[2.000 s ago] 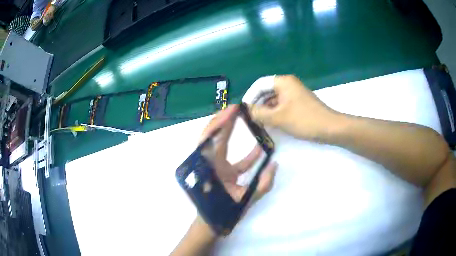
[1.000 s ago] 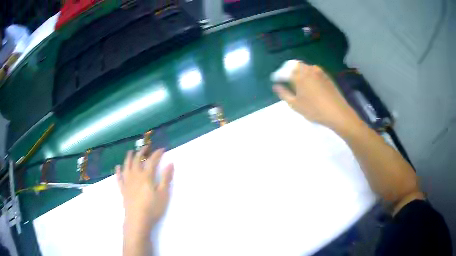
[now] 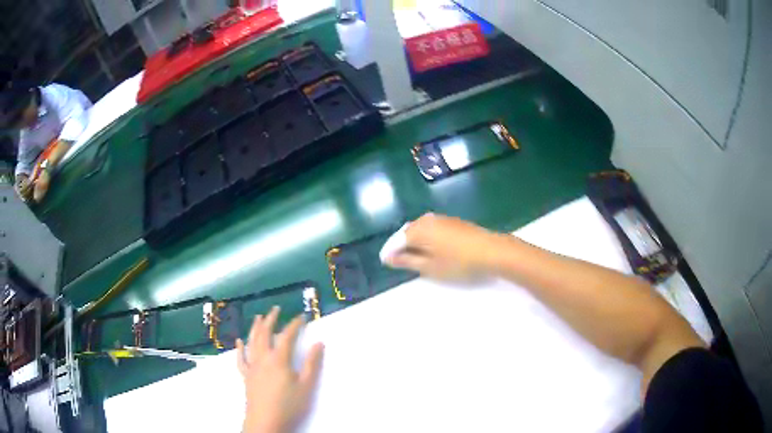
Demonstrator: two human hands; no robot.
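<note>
A phone middle frame (image 3: pixel 345 275) lies on the green belt (image 3: pixel 254 245) at the far edge of the white sheet (image 3: pixel 440 355). My right hand (image 3: pixel 453 247), with white covers on its fingertips, is closed on this frame's right part and hides it. My left hand (image 3: pixel 279 376) is over the sheet's far left part, empty, with its fingers spread, near the row's last frame (image 3: pixel 264 292). Other frames continue left in the row. Another middle frame (image 3: pixel 430 162) lies alone farther back on the belt.
A large black pocketed tray (image 3: pixel 245 152) stands beyond the belt, with frames in some pockets. A dark frame-like piece (image 3: pixel 611 196) is at the sheet's right edge. A metal bracket (image 3: pixel 66 364) and yellow-brown rod (image 3: pixel 114 286) are left. A person (image 3: pixel 63 114) is at upper left.
The frame held earlier has left my left hand, which opened over the sheet. My right hand went out over the belt and came back left; a frame now shows beside its fingers. The view has shifted.
</note>
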